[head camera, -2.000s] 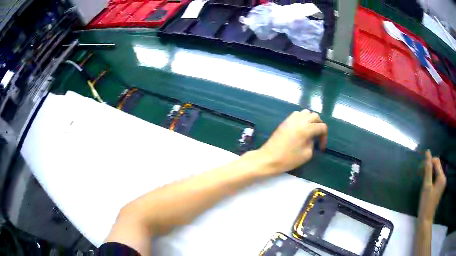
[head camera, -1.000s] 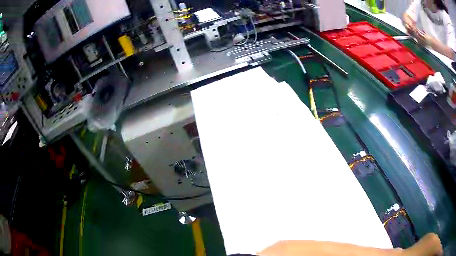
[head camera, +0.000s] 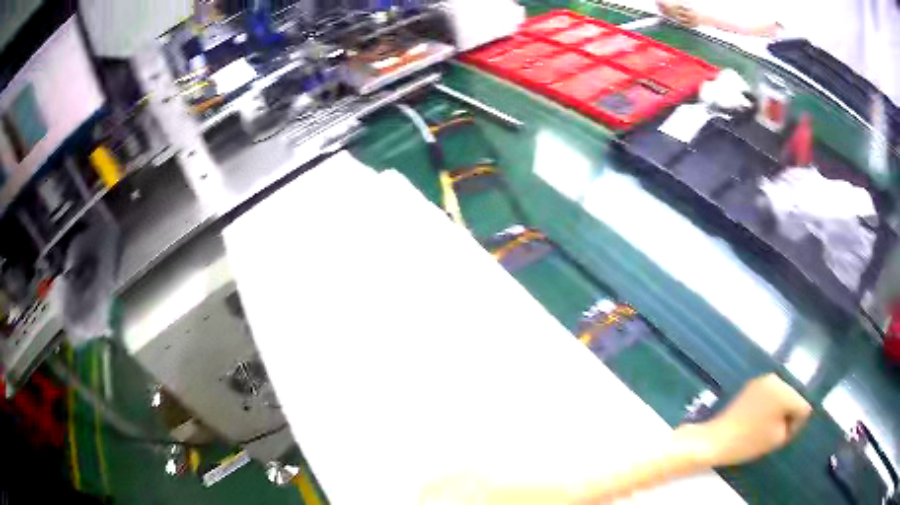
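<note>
My left hand (head camera: 765, 419) reaches over the green conveyor belt (head camera: 681, 340) at the lower right. Its fingers are curled; whether they hold something is hidden. Black phone middle frames lie in a row along the belt's near side, one with orange edging (head camera: 614, 330) and another farther up (head camera: 523, 247). The silvery-white end of a frame (head camera: 703, 404) shows just beyond my left wrist. A dark frame (head camera: 857, 468) shows at the lower right, partly cut off and blurred. My right hand is out of the picture.
The white foam mat (head camera: 395, 325) runs along the belt. Machinery (head camera: 296, 99) stands at the upper left. Beyond the belt are a red tray (head camera: 602, 64), a black tray (head camera: 711, 178) with a crumpled plastic bag (head camera: 824, 212), and another person's arm (head camera: 720, 20).
The view swung left, then partly back right. My right hand and the frames on the mat, seen two seconds ago, are out of view. More of my left hand shows than one second ago.
</note>
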